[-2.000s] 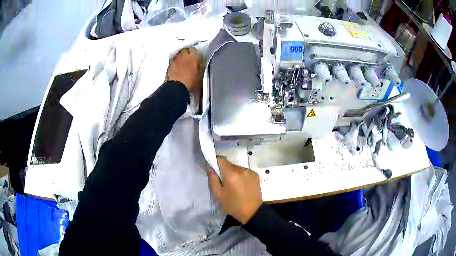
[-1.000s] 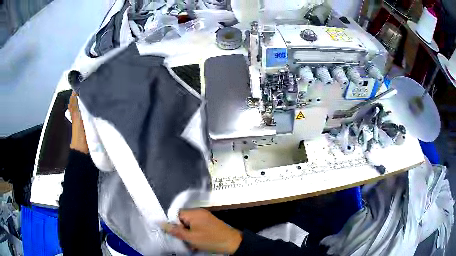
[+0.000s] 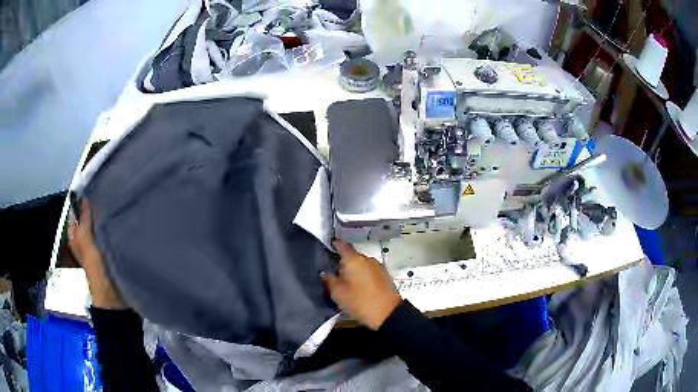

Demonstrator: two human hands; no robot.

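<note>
A dark grey fabric piece (image 3: 199, 222) with pale edges lies spread over the left part of the white machine table, its lower end hanging over the front edge. My left hand (image 3: 90, 253) is at its left edge, fingers partly under the fabric. My right hand (image 3: 358, 285) grips its right edge near the table front, left of the overlock machine (image 3: 505, 99). The machine's cloth plate (image 3: 360, 157) is just right of the fabric. The needle area (image 3: 421, 191) has no fabric under it.
A heap of grey and white pieces (image 3: 180, 57) and clear plastic lie at the table back. A tape roll (image 3: 359, 73) stands behind the plate. Trimmings (image 3: 562, 218) lie right of the machine head. Pale garments (image 3: 620, 329) hang at the right. A blue crate (image 3: 57, 356) is below left.
The pale garment has been turned so its dark grey side shows, then spread wider and flatter. My left hand moved left and down; my right hand rose slightly to the right over the last second.
</note>
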